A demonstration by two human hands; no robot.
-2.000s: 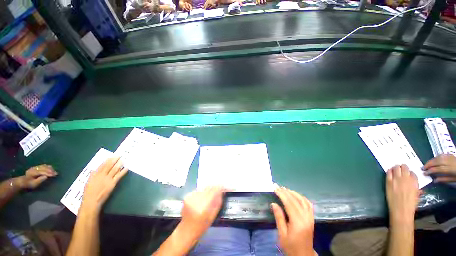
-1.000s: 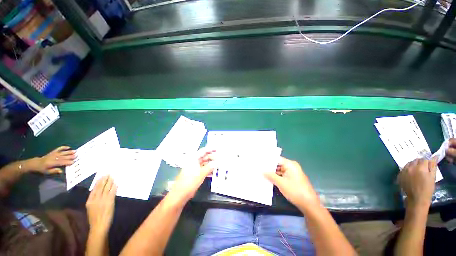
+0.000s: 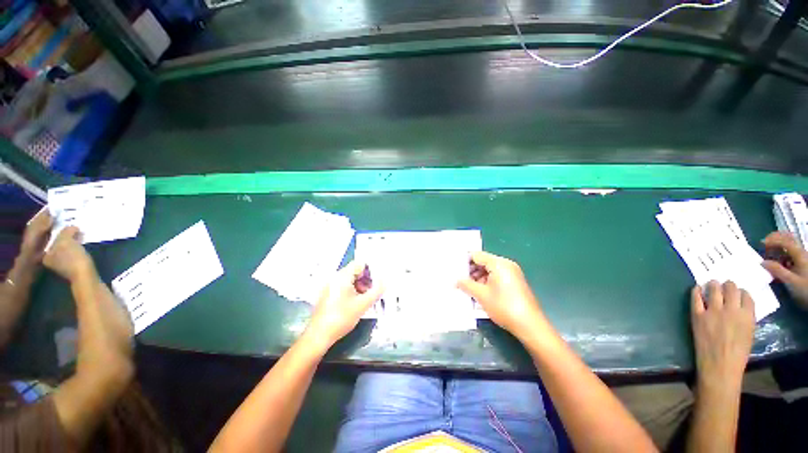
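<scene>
A white sheet (image 3: 421, 265) with faint print lies in front of me on the dark green worktop, its lower part bright and blurred. My left hand (image 3: 347, 299) grips its left side, fingers curled at the edge. My right hand (image 3: 498, 287) grips its right side with thumb and fingers. Whether it is one sheet or several cannot be told. A pile of white papers (image 3: 308, 252) lies slanted just left of my sheet, partly next to my left hand.
At left, a neighbour's hands (image 3: 60, 243) hold a printed sheet (image 3: 111, 208); another slanted sheet (image 3: 173, 274) lies nearby. At right, a neighbour's hand (image 3: 724, 323) rests on printed sheets (image 3: 704, 243). A bright green strip (image 3: 399, 179) borders the belt; a white cable (image 3: 576, 65) hangs over it.
My hands have lifted from the bench edge and now grip the sheet's sides, its tilt straightened. The left neighbour has raised a sheet to the far left.
</scene>
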